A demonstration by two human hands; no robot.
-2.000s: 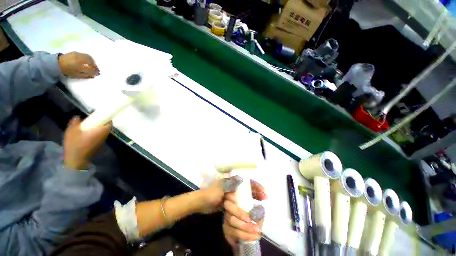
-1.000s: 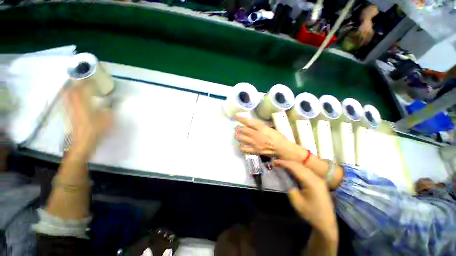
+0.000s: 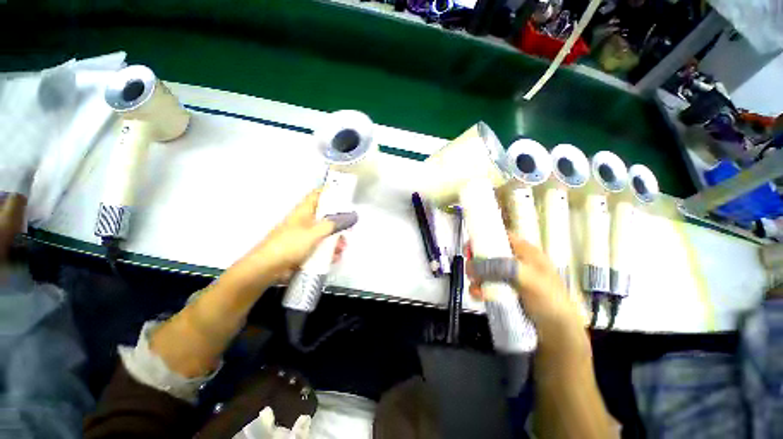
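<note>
My left hand (image 3: 300, 236) is closed around the handle of a cream-white hair dryer (image 3: 343, 141), its round dark opening facing up. A grey finger cot covers the thumb. My right hand (image 3: 532, 279) grips the handle of a second cream hair dryer (image 3: 482, 214), its barrel tilted with the opening turned away to the right. Its striped lower handle hangs over the bench's front edge. A black marker pen (image 3: 427, 233) and a long black-handled tool (image 3: 456, 287) lie between the two dryers.
One dryer (image 3: 129, 176) lies at the left beside white sheets (image 3: 60, 146). Several dryers (image 3: 562, 197) stand in a row at right. The green belt (image 3: 257, 60) runs behind the white bench (image 3: 232, 184). A red basket (image 3: 549, 43) is beyond. Neighbours' clothing shows at both sides.
My left hand has come from the far left dryer to one at the centre. My right hand now holds a tilted dryer. The neighbour's hand with the red wristband has withdrawn from the row.
</note>
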